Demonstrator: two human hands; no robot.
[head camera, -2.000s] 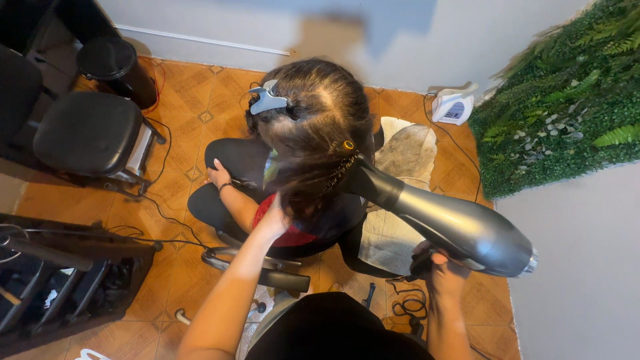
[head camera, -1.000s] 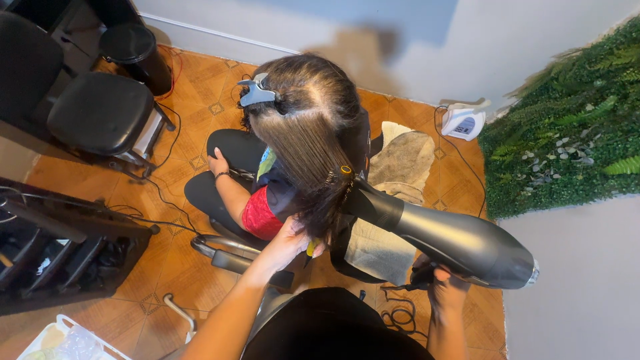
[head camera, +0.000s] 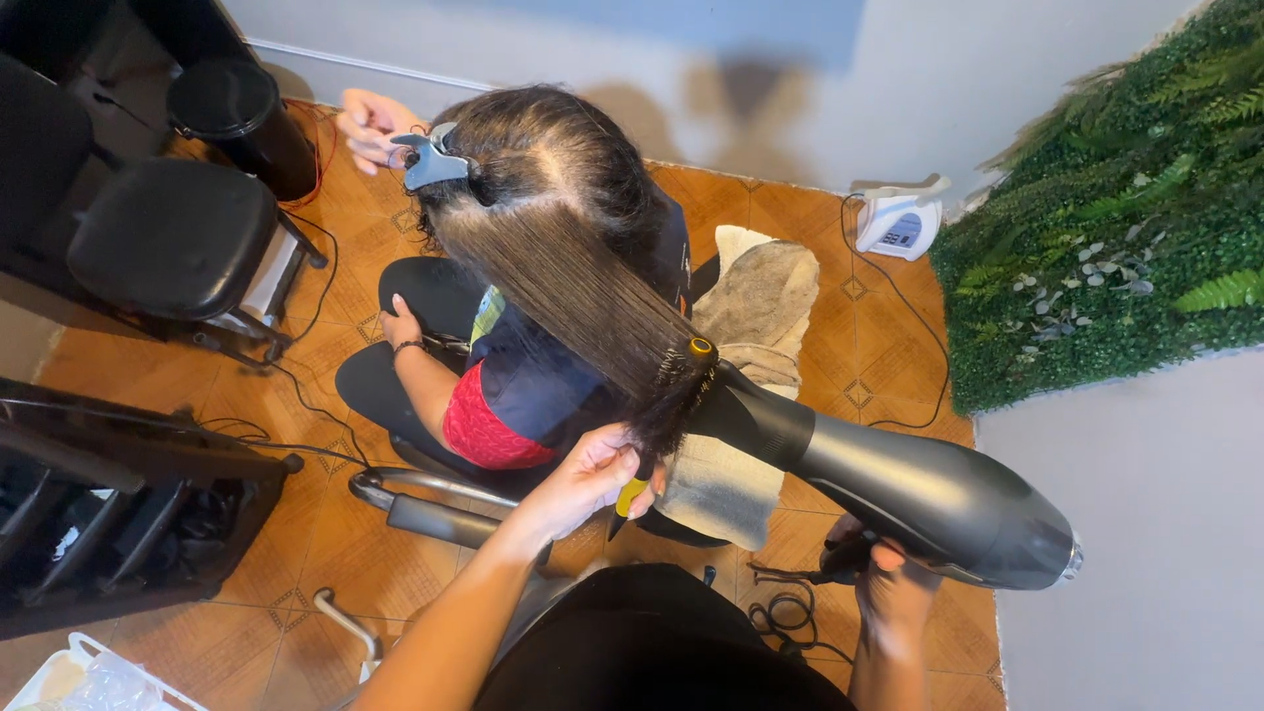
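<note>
A seated person's long dark hair (head camera: 583, 286) is drawn taut toward me over a round brush (head camera: 689, 367), whose yellow and black handle (head camera: 632, 494) points down. My left hand (head camera: 592, 474) grips this handle near the hair ends; its fingers partly hide it. In my right hand (head camera: 889, 573) is the handle of a grey hair dryer (head camera: 908, 489), with its black nozzle (head camera: 755, 415) against the brush and hair. A blue-grey hair clip (head camera: 434, 163) holds hair up on the head, and the seated person's raised hand (head camera: 375, 128) is beside it.
A black padded stool (head camera: 173, 237) and a black bin (head camera: 232, 118) stand at the left, above a dark trolley (head camera: 128, 504). Towels (head camera: 755, 306) hang right of the seated person. A white device (head camera: 899, 222) with a cord sits by the wall, near artificial greenery (head camera: 1116, 227). Cables cross the floor.
The seated person has raised one hand beside the clip. The hair section, bunched near the nozzle two seconds ago, now lies smooth and stretched out to the brush.
</note>
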